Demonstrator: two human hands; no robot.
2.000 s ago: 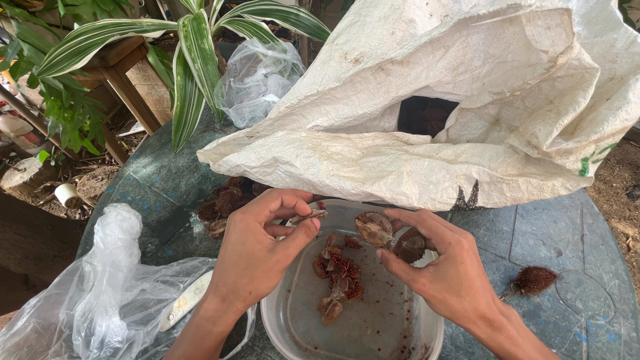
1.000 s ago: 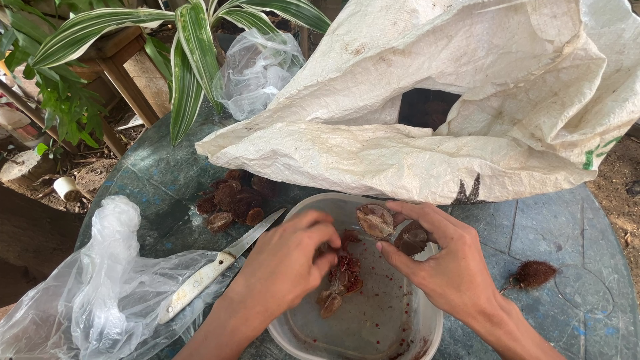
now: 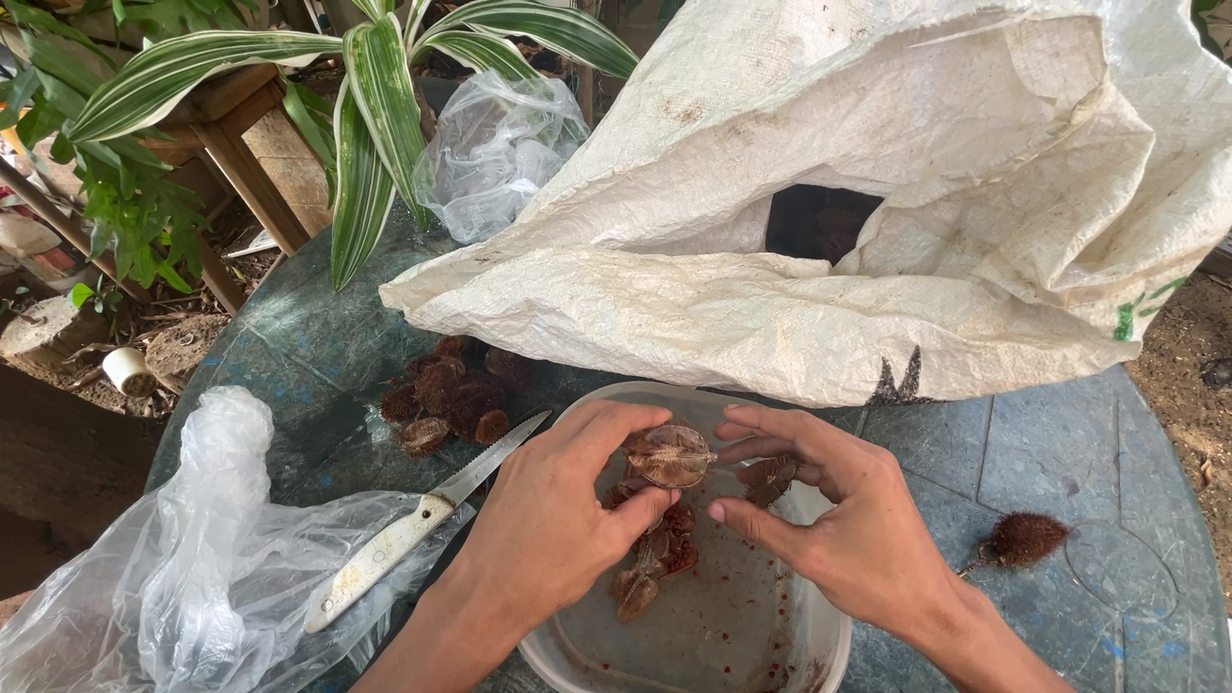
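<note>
My left hand (image 3: pixel 568 491) grips an opened annatto pod half (image 3: pixel 671 456) between thumb and fingers, its pale brown inner face turned up. Facing it, my right hand (image 3: pixel 837 500) holds another dark, bristly pod half (image 3: pixel 768 479) against its curled fingers. Both hands are over a translucent plastic tub (image 3: pixel 830 630). Inside the tub lie red annatto seeds (image 3: pixel 680 539) with brown pod pieces (image 3: pixel 635 592), and loose seeds are scattered over its bottom. A serrated knife with a white handle (image 3: pixel 380 560) rests left of the tub, partly on a clear plastic bag.
Spiny pods (image 3: pixel 452 390) are piled behind the knife; a single pod (image 3: pixel 1028 539) lies at right. A large white woven sack (image 3: pixel 674 318) covers the rear of the round table (image 3: pixel 1039 433). Clear plastic bags (image 3: pixel 207 539) lie at left and back, beside a striped-leaf plant (image 3: pixel 380 106).
My left hand dipped toward the seeds in the tub, then rose to the pod half that my right hand held. That half is now in my left hand.
</note>
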